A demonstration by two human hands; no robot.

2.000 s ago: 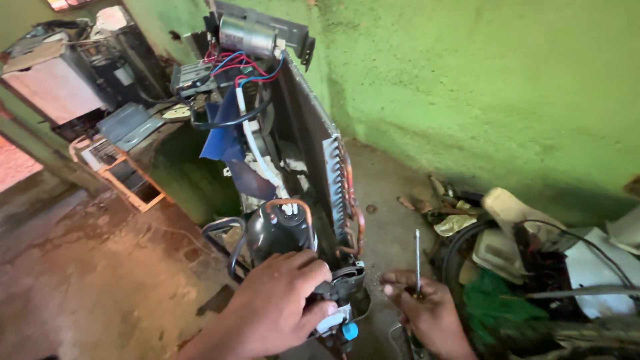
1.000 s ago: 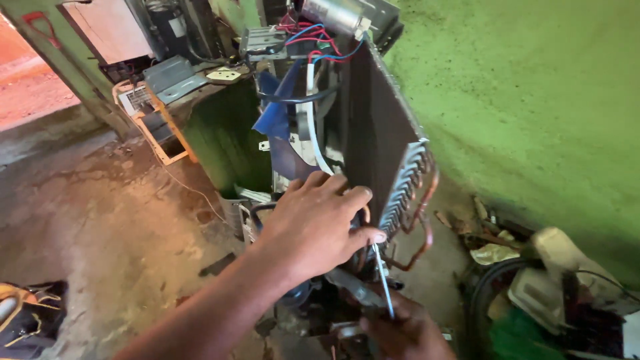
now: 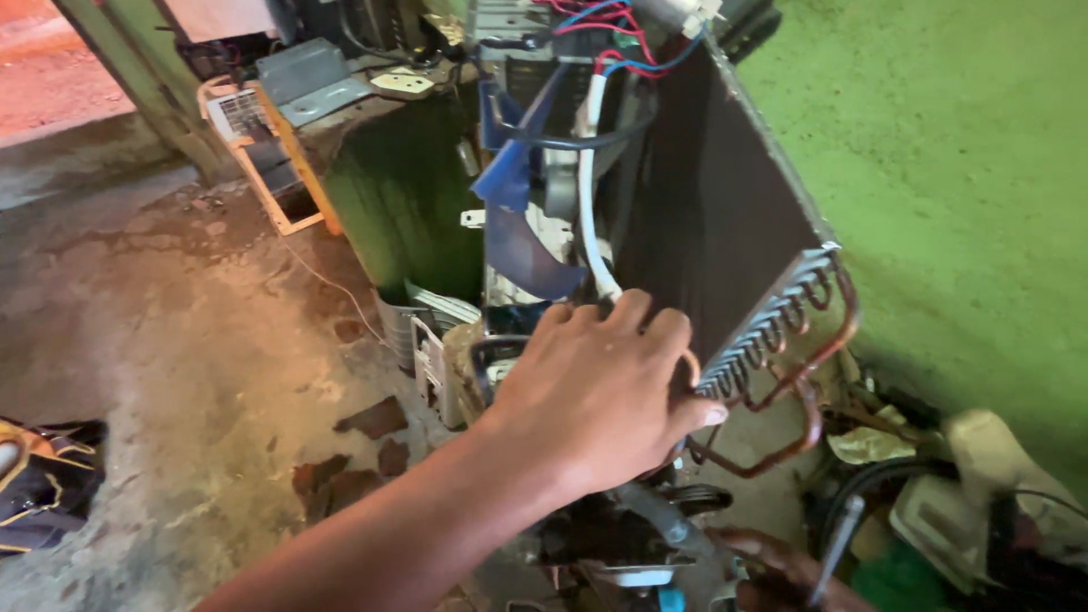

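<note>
My left hand [image 3: 599,387] lies palm down over the top of the compressor area of an opened air conditioner; what its fingers touch underneath is hidden. To its right are the condenser coil [image 3: 722,187] and its copper tubes [image 3: 807,399]. A white cable sleeve [image 3: 588,195] with red and blue wires runs down to the hand, beside a blue fan blade [image 3: 527,255]. Low at the right, my right hand [image 3: 790,569] holds a thin metal-shafted tool [image 3: 837,544], likely a screwdriver, pointing up. Near it is a grey insulated tube [image 3: 663,514].
Black bag [image 3: 51,484] with orange trim lies on the floor at left. A dark green panel [image 3: 408,187] and an orange-edged frame [image 3: 285,170] stand behind. Scrap parts and a black hose [image 3: 884,476] lie by the green wall [image 3: 952,170] at right.
The tool's shaft, beside my left thumb one second ago, is now farther right and away from it. My left hand has moved up onto the unit since two seconds ago. The view has shifted.
</note>
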